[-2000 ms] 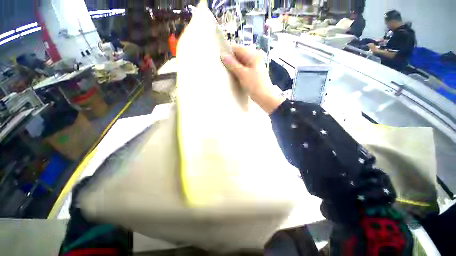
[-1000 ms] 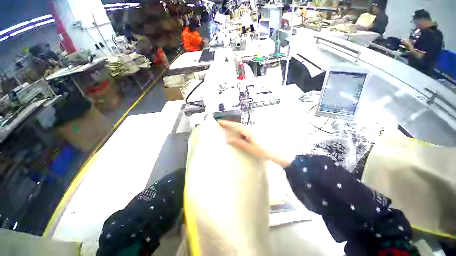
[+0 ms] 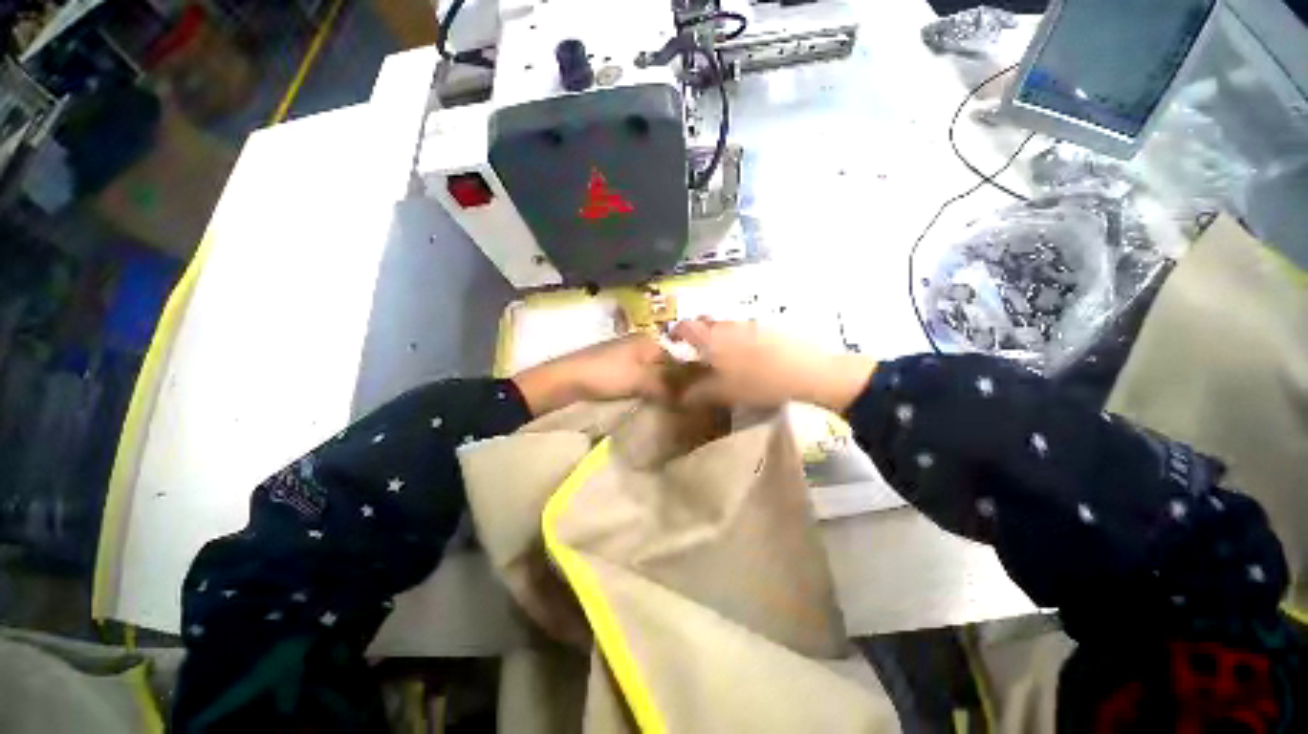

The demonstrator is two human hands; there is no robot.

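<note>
A beige bag body [image 3: 717, 545] with a bright yellow edge tape [image 3: 591, 588] hangs from both hands over the table's front edge. My left hand [image 3: 605, 376] and my right hand [image 3: 746, 366] meet at its top edge, fingers closed on it. A small pale, shiny piece [image 3: 677, 344] shows at the fingertips; I cannot tell its exact shape. The pattern sewing machine's dark grey head [image 3: 591, 194] is just beyond the hands. A brassy clamp [image 3: 653, 306] and a yellow-edged feed plate [image 3: 552, 327] lie below the head.
A clear bag of small metal hardware [image 3: 1011, 287] lies right of the machine, beside a thin black cable [image 3: 918, 244]. A tilted touchscreen [image 3: 1112, 65] stands upper right. Beige bag pieces lie at the far right [image 3: 1226, 359] and lower left [image 3: 72, 688]. A red switch [image 3: 468, 188] is left of the head.
The view has tilted down and closer to the machine. The raised bag body has come down and its top is bunched. My left hand, hidden before, now shows beside my right hand near the clamp.
</note>
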